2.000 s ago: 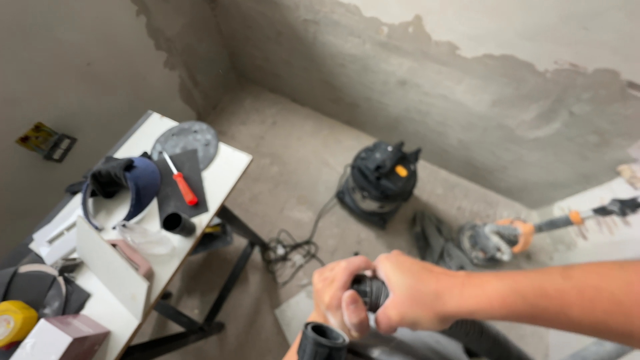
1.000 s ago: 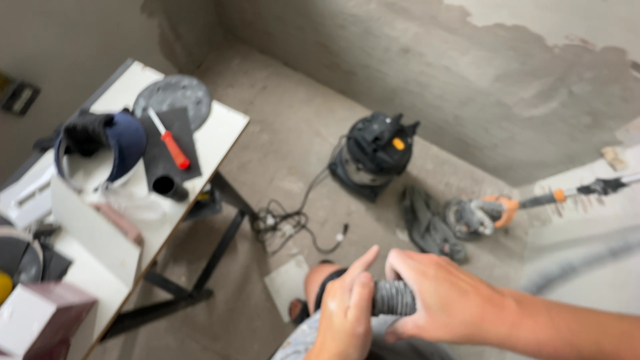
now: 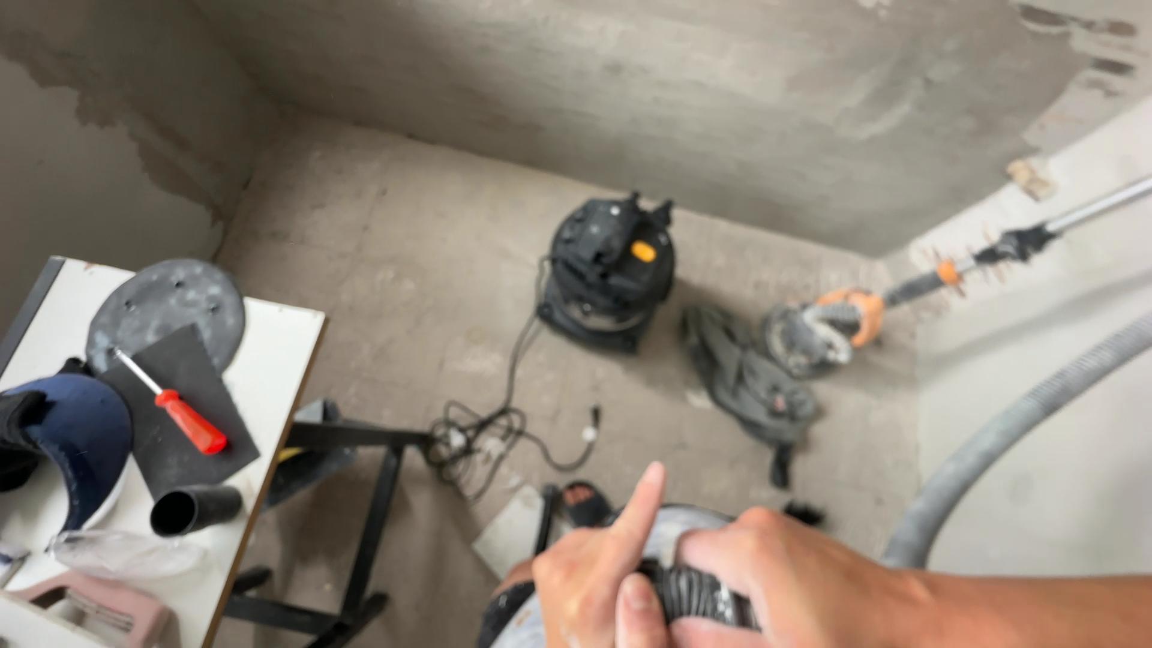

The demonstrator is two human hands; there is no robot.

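Note:
Near the bottom centre, my left hand (image 3: 598, 576) grips one end of a black ribbed hose cuff (image 3: 697, 596), its index finger pointing up and away. My right hand (image 3: 792, 576) is closed around the other side of the same cuff, touching or nearly touching the left. A grey corrugated hose (image 3: 1017, 432) curves in from the right edge and passes behind my right forearm; where it joins the cuff is hidden. Beyond the hands, a black shop vacuum (image 3: 612, 270) stands on the floor, with its power cable (image 3: 513, 418) loosely coiled beside it.
At left, a white-topped worktable (image 3: 283, 342) holds a round grey pad (image 3: 166, 310), a red-handled screwdriver (image 3: 189, 421), a black sanding sheet (image 3: 180, 378), a black tube (image 3: 195, 509) and a navy visor (image 3: 85, 432). A long-handled wall sander (image 3: 814, 333) and a dark grey bag (image 3: 751, 373) lie right.
The black cylindrical piece near my hands two seconds ago is out of view. My left index finger has extended, and the grey hose now shows clearly at the right. The view has shifted.

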